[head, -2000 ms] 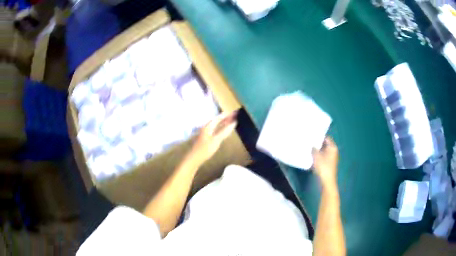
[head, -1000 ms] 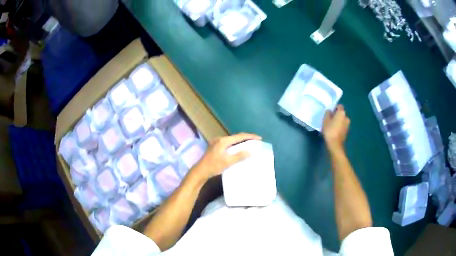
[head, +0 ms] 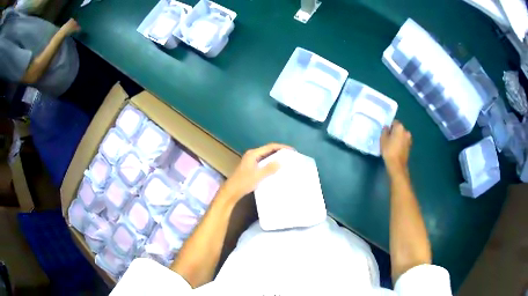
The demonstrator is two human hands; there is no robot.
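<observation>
My left hand (head: pixel 255 170) holds a white, rounded-square piece (head: pixel 290 193) by its upper left corner, in front of my body; what it is exactly I cannot tell. My right hand (head: pixel 396 144) grips the right edge of a clear blister tray (head: pixel 362 117) on the green bench. A second open tray (head: pixel 310 84) lies close to its left. Both look empty. The carton (head: pixel 183 130) at the left is filled with rows of wrapped units (head: pixel 139 217) with pinkish centres.
Stacked blister trays (head: pixel 434 81) lie at the right of the bench, with a single tray (head: pixel 480 166) nearer. Two trays with whitish contents (head: pixel 206 28) are at the back left. A bench bracket (head: pixel 307 10) stands at the far side. Another person (head: pixel 43 49) is at the upper left.
A second tray now lies beside the one seen a second ago. My right hand is on the right-hand one. The left hand still holds the white piece. The view has shifted, showing another person.
</observation>
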